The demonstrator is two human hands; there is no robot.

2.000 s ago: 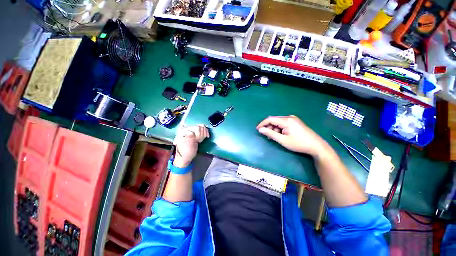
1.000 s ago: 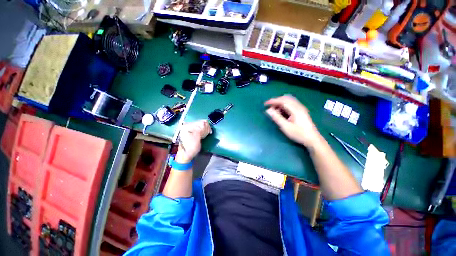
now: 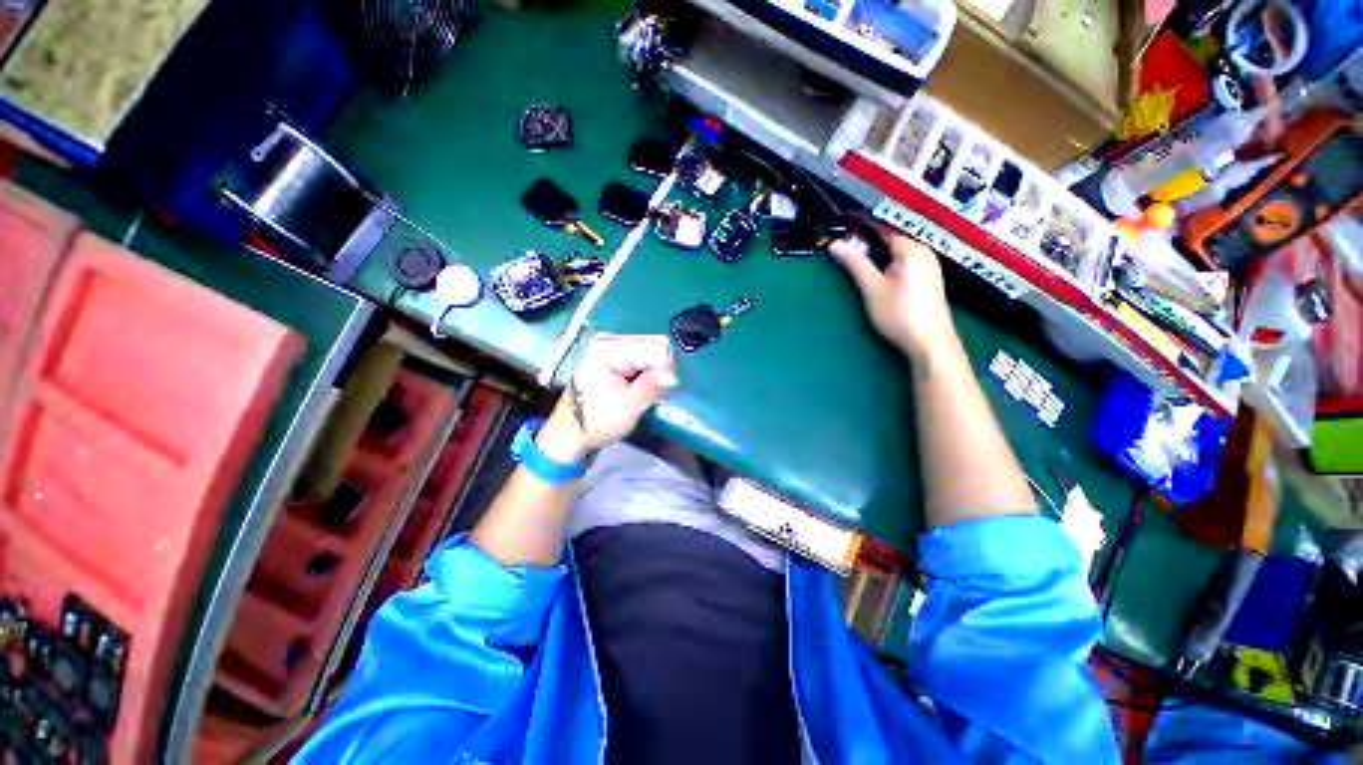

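Note:
My left hand [image 3: 620, 389] is a closed fist at the front edge of the green mat, with no object visible in it. A dark square watch part with a short tail [image 3: 697, 327] lies just beyond it. My right hand [image 3: 901, 295] has its thumb and fingertips at the right end of a dark watch part [image 3: 795, 236], under the organizer's edge; whether they grip it is unclear. Several opened watch bodies and dark screens lie beside it, one with green marks [image 3: 733, 235]. Another opened watch body [image 3: 529, 281] lies at the left.
The parts organizer with a red edge [image 3: 972, 224] runs along the back right. A solder spool [image 3: 296, 183] and a round white-topped item [image 3: 458, 286] are at left. White pieces [image 3: 1027, 387] and a blue bin [image 3: 1160, 437] are at right. Pink-red trays [image 3: 142, 404] stand far left.
My right hand has moved forward from over the middle of the mat to the rightmost watch part. My left hand stays a fist near the mat edge. The view has turned and shifted.

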